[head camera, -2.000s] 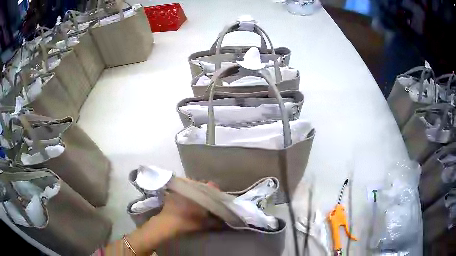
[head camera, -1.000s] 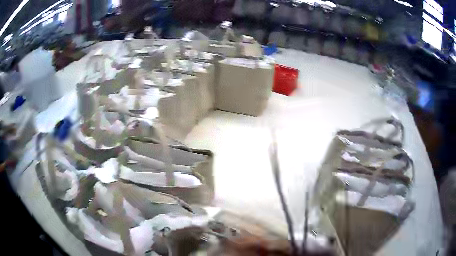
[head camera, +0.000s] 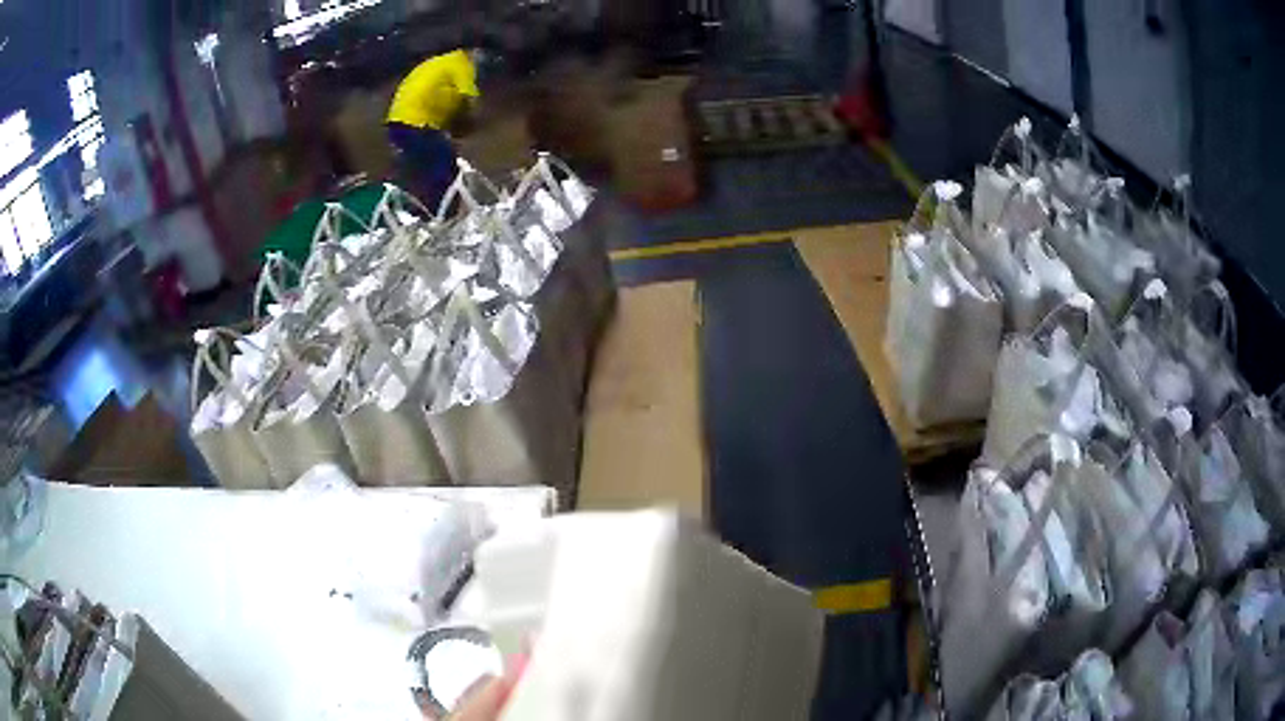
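A grey-beige tote bag (head camera: 677, 620) is blurred in the bottom middle, raised in front of the table's right end, its pale side facing me. My left hand (head camera: 489, 696) shows only as a few fingers at the bottom edge, against the left side of this bag and closed on it. A dark loop with a white round piece (head camera: 458, 665) is just above the fingers. The rest of the hand is cut off by the frame. My right hand is not in view.
White table (head camera: 268, 563) at lower left bears other totes (head camera: 106, 662) and a clear plastic bag (head camera: 409, 563). Packed totes (head camera: 479, 380) stand beyond; more totes (head camera: 944, 324) stand on trolleys at right. Dark aisle (head camera: 789, 409) runs between boards. A person in yellow (head camera: 431, 93) is far off.
The view has swung from the table's bag rows to its end, the aisle and the loaded trolleys. A tote bag is now held up in front of me.
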